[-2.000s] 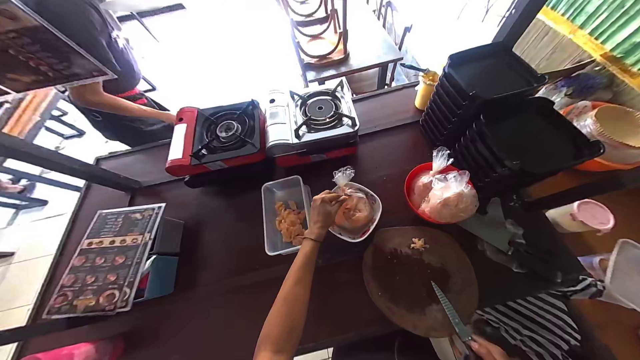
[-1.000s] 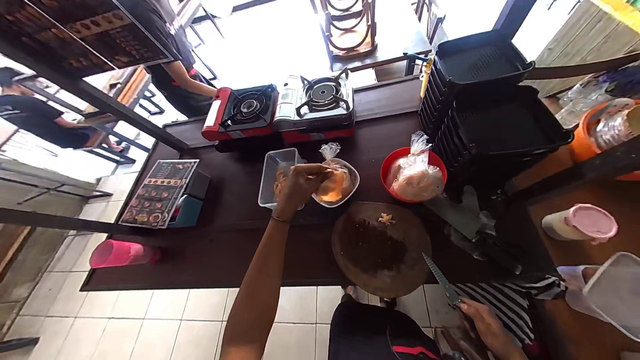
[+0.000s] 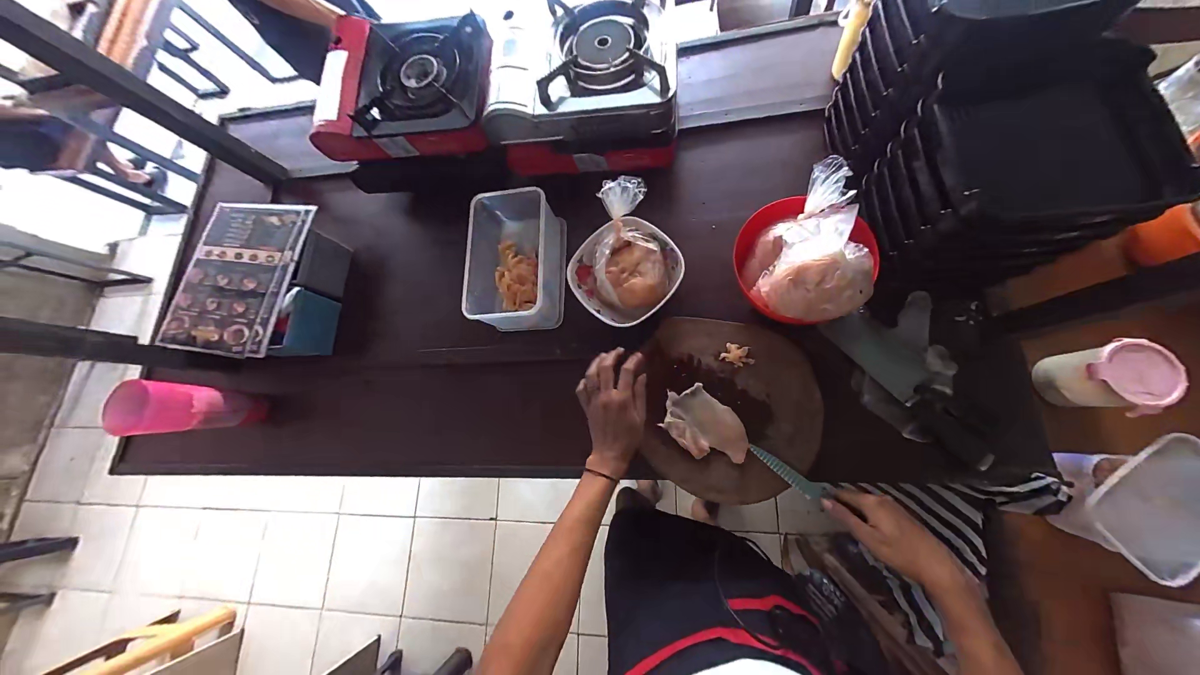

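My left hand [image 3: 613, 403] rests at the left rim of a round wooden chopping board [image 3: 797, 403], fingers apart and holding nothing. A piece of raw meat [image 3: 708, 424] lies on the board beside it. My right hand [image 3: 877, 525] grips the handle of a knife [image 3: 786, 471], whose teal blade points toward the meat, its tip close to or touching it. A small heap of cut pieces [image 3: 736, 354] sits near the board's far edge. Beyond the board are a bowl [image 3: 581, 298] with a bag of meat and a clear plastic container [image 3: 485, 272] holding cut strips.
A red bowl [image 3: 745, 246] holds bagged meat. Two portable gas stoves [image 3: 412, 80] [image 3: 600, 70] stand at the back. Stacked black trays [image 3: 1041, 141] and a large cleaver [image 3: 877, 352] lie right. A menu sheet [image 3: 234, 281] and pink cup [image 3: 169, 407] are left.
My left hand has moved from the bagged meat in the bowl to the board's left rim. A piece of meat now lies on the board. The view has shifted closer to the table.
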